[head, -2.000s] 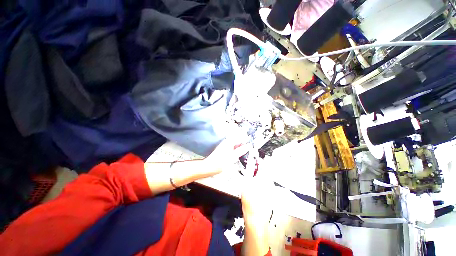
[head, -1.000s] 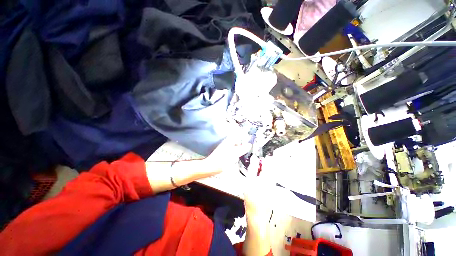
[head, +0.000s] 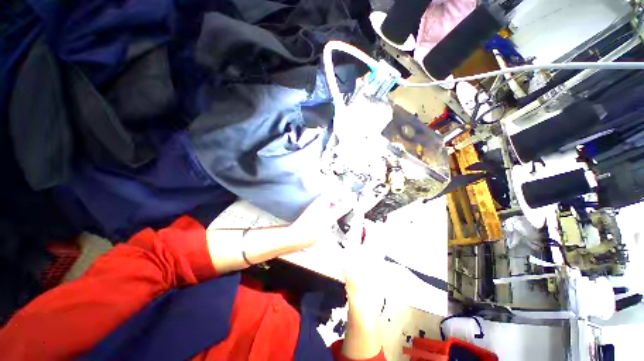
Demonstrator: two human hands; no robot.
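Observation:
The sewing machine head (head: 367, 141) is whitish and strongly glared, with bare metal parts facing me. A garment piece (head: 254, 162), pale blue-grey under the lamp, lies against its left side. My left hand (head: 319, 220) is at the piece's lower edge by the machine; its fingers are washed out. My right hand (head: 359, 262) is just below and right of it, also overexposed. A small red-and-dark tool (head: 362, 234) shows between the hands near the right fingertips; whether it is held is unclear. The needle area is lost in glare.
A dark garment heap (head: 106, 99) fills the left and back. A narrow black strip (head: 420, 273) lies on the white table (head: 424, 236). A white hose (head: 342, 46) curves above the machine. Black thread cones (head: 554, 187), a yellow wooden stool (head: 483, 204) and a red bin (head: 431, 349) are at right.
The hands stay almost in place, with only slight finger movement. The red part of the small tool shows less than before. The view has shifted very slightly.

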